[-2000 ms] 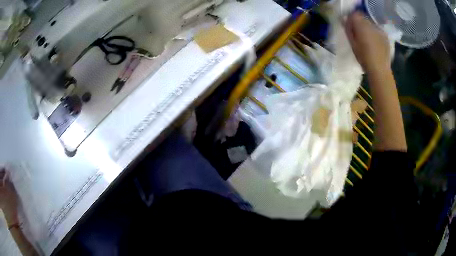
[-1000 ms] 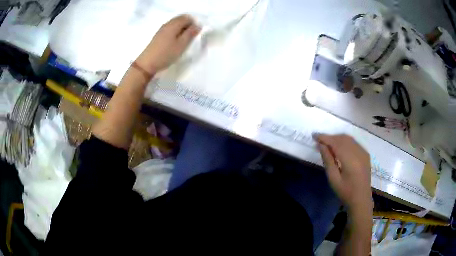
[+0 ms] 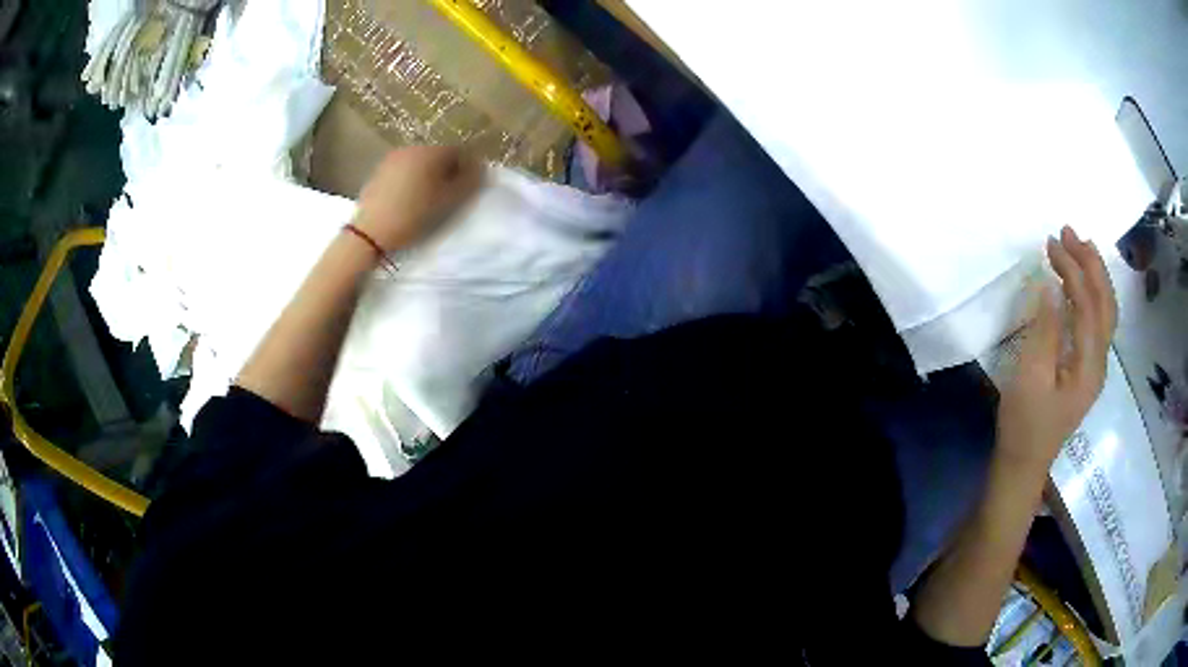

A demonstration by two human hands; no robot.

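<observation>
A large white fabric panel [image 3: 899, 156] lies on the table at upper right, its near edge hanging slightly over the table's front edge. My right hand [image 3: 1062, 326] rests at the panel's right corner, fingers extended and slightly apart. My left hand [image 3: 420, 196] is over white cloth pieces [image 3: 476, 287] heaped on the left beside my lap. Its fingers are curled and slightly blurred, and their tips are hidden, so a grip on the cloth cannot be told.
A yellow bar [image 3: 534, 78] crosses a brown cardboard box [image 3: 391, 72] at upper left. A grey-white bundle of strips [image 3: 150, 52] is at the far upper left. A curved yellow frame [image 3: 39, 443] stands at left. The sewing machine's needle area [image 3: 1153, 222] shows at the right edge.
The view has turned left. My left hand has moved off the table to the cloth heap on the left. My right hand has moved from the table's scale onto the panel's corner.
</observation>
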